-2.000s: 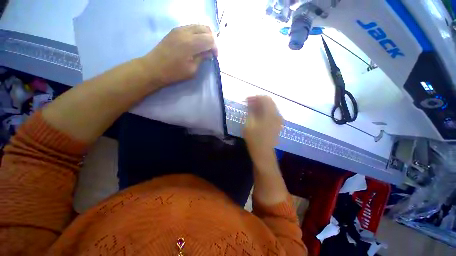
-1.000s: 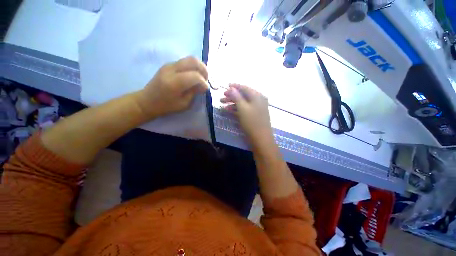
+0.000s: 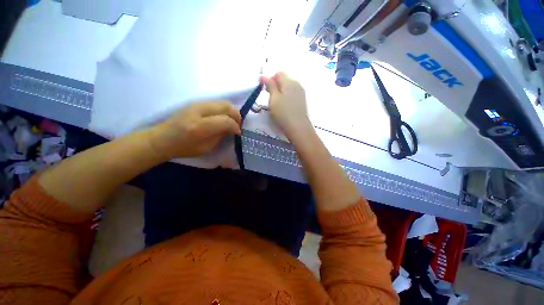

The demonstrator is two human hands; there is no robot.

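Observation:
A white cut panel [image 3: 149, 71] lies on the machine table, its front edge at the table's front rim. A narrow black strip [image 3: 251, 101] runs along the panel's right edge. My left hand [image 3: 200, 128] pinches the panel and strip at that edge. My right hand [image 3: 287, 101] pinches the upper end of the visible strip between thumb and fingers. A small thin curled piece [image 3: 259, 108] shows between my hands; I cannot tell what it is. The panel's upper part is washed out by the lamp.
The white and blue sewing machine head [image 3: 435, 68] stands at the upper right. Black shears [image 3: 395, 116] lie on the table right of my right hand. A printed ruler strip [image 3: 370, 179] runs along the table's front. A red crate [image 3: 447, 247] with scraps is below right.
My right hand has moved up and slightly left and now pinches the strip. My left hand has moved down and left. The strip, straight before, is now bent between them.

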